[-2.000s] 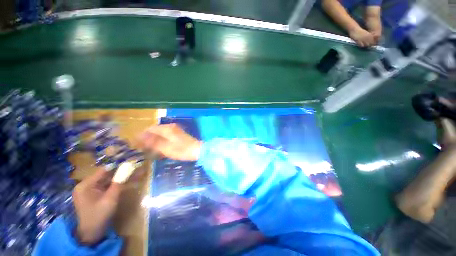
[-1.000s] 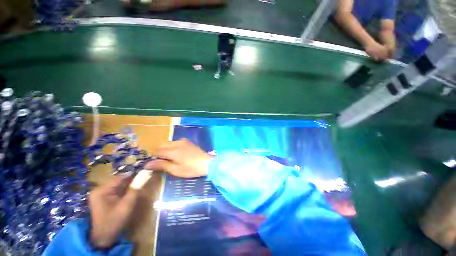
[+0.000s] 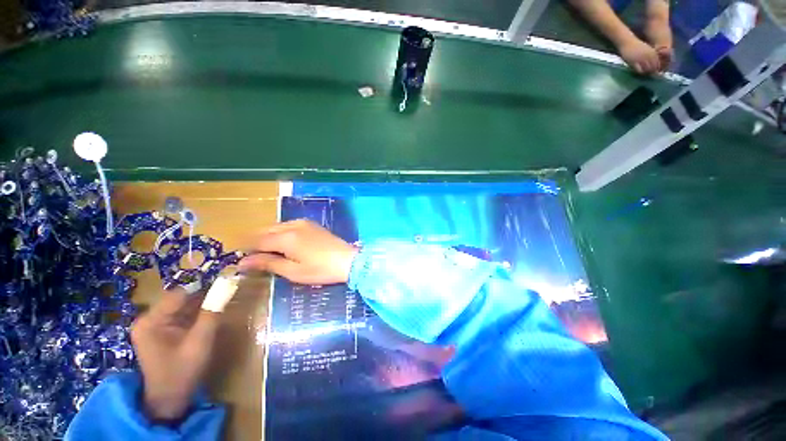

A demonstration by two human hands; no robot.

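Blue ring-shaped circuit boards (image 3: 189,262) lie linked over the tan board (image 3: 241,202), beside a large tangled pile of wired boards (image 3: 65,284) at the left. Small pale discs on thin wires rest by them. My left hand (image 3: 177,340), with a white wrap (image 3: 221,293) on one digit, grips the near edge of the boards from below. My right hand (image 3: 297,251) pinches the right end of the boards; its fingertips partly hide what they hold.
A glossy printed mat (image 3: 319,379) lies under my right sleeve. A black housing (image 3: 415,62) with wires stands on the green surface (image 3: 284,103). A white disc on a stalk (image 3: 90,146) rises near the pile. A slanted metal rail (image 3: 681,112) and a person's hands (image 3: 646,57) are at upper right.
Both hands have stayed close together at the boards, and my right hand came in to the board's end from slightly above. The view has shifted; the forearm at the right edge has left it.
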